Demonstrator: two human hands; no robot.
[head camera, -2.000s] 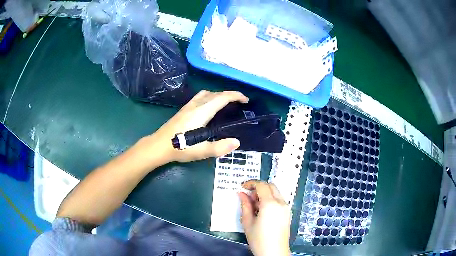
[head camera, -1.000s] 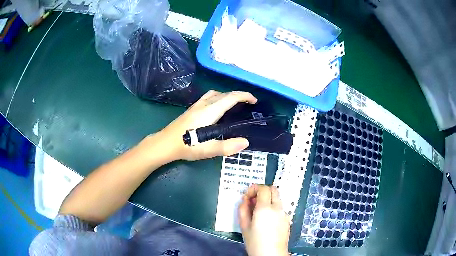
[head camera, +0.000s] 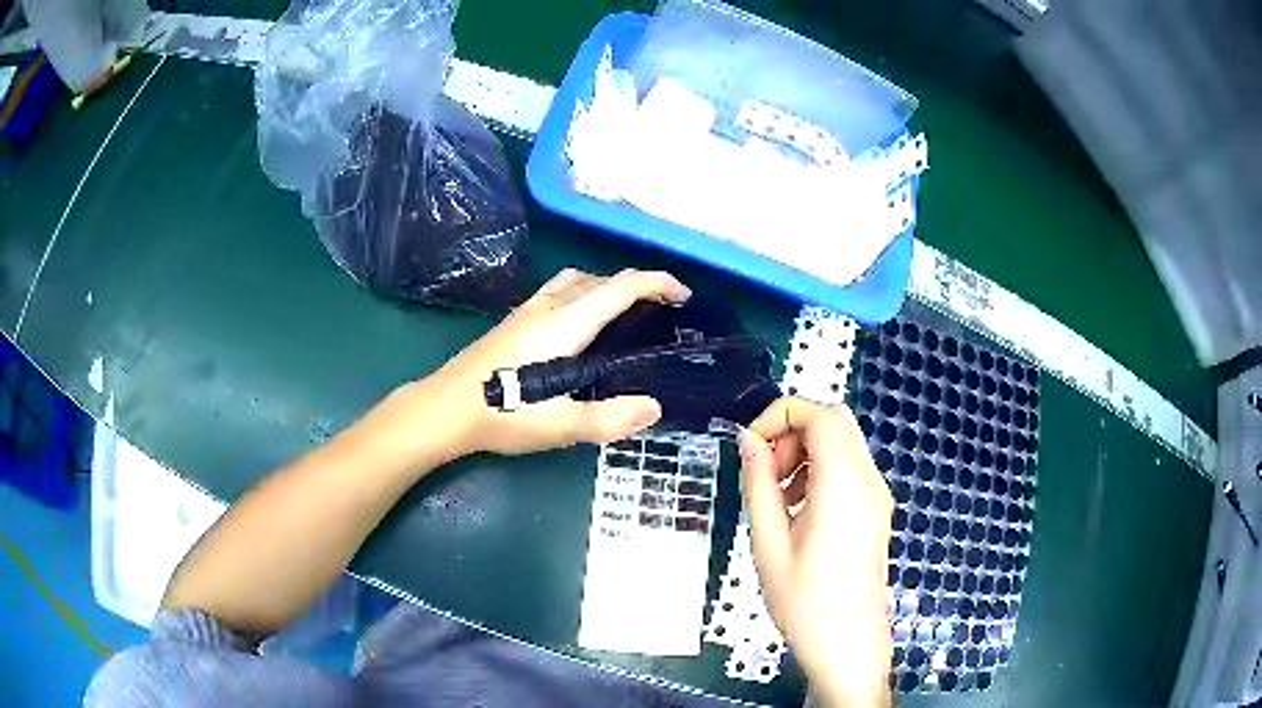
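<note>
My left hand (head camera: 561, 367) is shut around a black device housing (head camera: 692, 380) lying on the green bench, its thumb and fingers on either side. A black cable with plug (head camera: 554, 378) runs over the housing and the palm, its light-ringed end pointing left. My right hand (head camera: 817, 512) is at the housing's lower right corner, thumb and forefinger pinched together; a small clear or pale bit shows at the fingertips, too small to name surely. The label sheet (head camera: 646, 581) lies below the housing, with printed rows at its top. White dot sticker strips (head camera: 819, 353) lie partly under my right hand.
A sheet of round black pads (head camera: 955, 484) lies at right. A blue bin (head camera: 720, 260) full of white sticker pieces (head camera: 734, 187) stands behind the housing. A clear bag of dark parts (head camera: 415, 208) is at back left. A white tray (head camera: 145, 533) sits low at left.
My right hand has moved up and right from the label sheet to the housing's lower right corner. My left hand keeps its hold on the housing. The view has shifted slightly.
</note>
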